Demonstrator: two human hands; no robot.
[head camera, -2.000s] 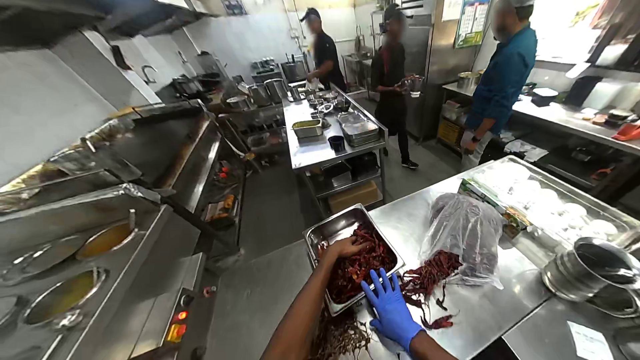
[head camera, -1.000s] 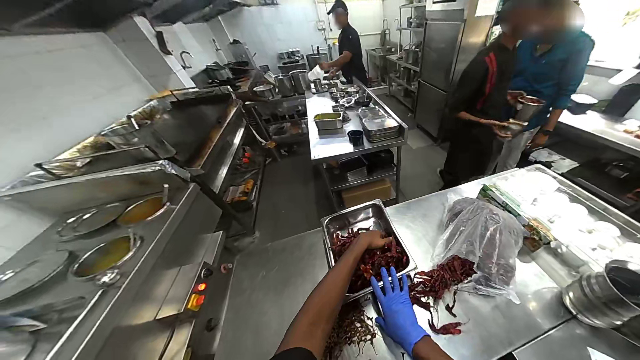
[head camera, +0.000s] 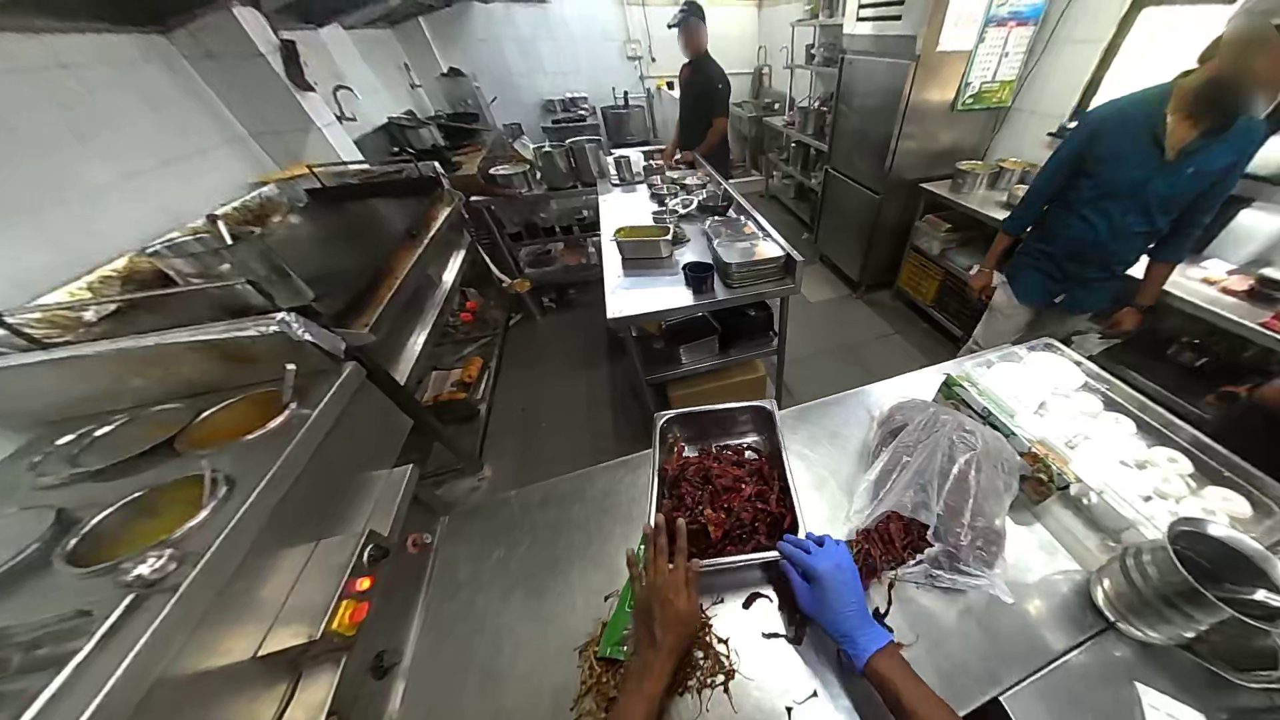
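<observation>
A rectangular steel pan (head camera: 790, 455) of dried red chillies (head camera: 725, 495) stands on the steel table. My bare left hand (head camera: 665, 590) is at its near left corner, fingers extended, over a green packet (head camera: 618, 620) and a heap of chilli stems (head camera: 705, 660); whether it touches the pan is unclear. My right hand (head camera: 828, 590), in a blue glove, rests at the near right corner of the pan, with dark chillies beside and partly under it; its palm is hidden. To the right lies a clear plastic bag (head camera: 940, 480), with chillies (head camera: 888, 545) spilling from its mouth.
Right of the bag are a clear-covered tray (head camera: 1130, 430) of white round items and a steel pot (head camera: 1160, 590). One person in blue (head camera: 1120, 210) leans at the right; another in black (head camera: 703, 105) stands by the far worktable (head camera: 625, 300). Cooking pots (head camera: 235, 420) sit at the left.
My left hand has come out of the chillies to the near left corner of the pan. A green packet now shows beside it. The person in dark clothing at the right has left view.
</observation>
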